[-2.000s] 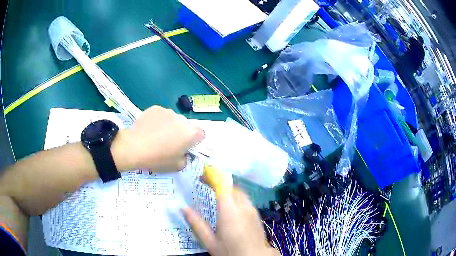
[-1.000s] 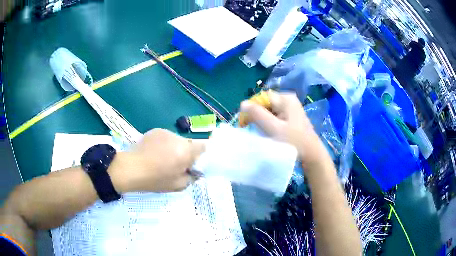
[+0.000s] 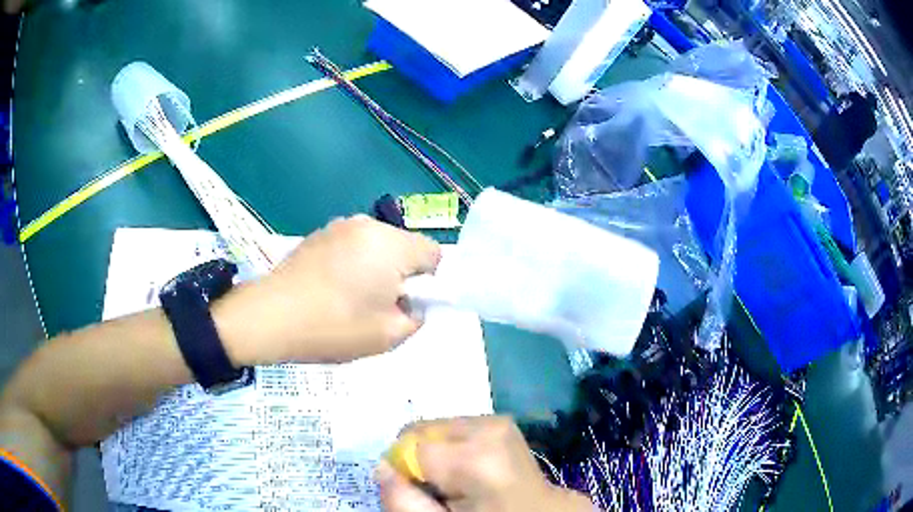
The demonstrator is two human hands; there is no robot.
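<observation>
My left hand (image 3: 335, 290), with a black watch on the wrist, is closed on the white wire bundle (image 3: 215, 195). The bundle's far end sits in a translucent whitish cup (image 3: 150, 105) at upper left. A white, rolled, sleeve-like piece (image 3: 561, 270) extends right from my left fingertips; whether it surrounds wires is hidden. My right hand (image 3: 466, 465), with a yellow finger cot, is low at the bottom centre with curled fingers, apart from my left hand. I cannot tell if it holds anything. The wiring drawing (image 3: 290, 430) lies under both hands.
Black housings with fanned white and blue wires (image 3: 691, 440) lie at lower right. A thin multicoloured bundle (image 3: 400, 130) and a black connector with yellow-green label (image 3: 430, 210) lie beyond my hands. A crumpled clear bag (image 3: 641, 130), blue bin (image 3: 771, 270) and small blue box (image 3: 420, 70) are behind.
My right hand went up beside the white sleeve-like piece, then came back down to bottom centre. The sleeve-like piece now reaches farther up and right. My left hand stays closed near the same place.
</observation>
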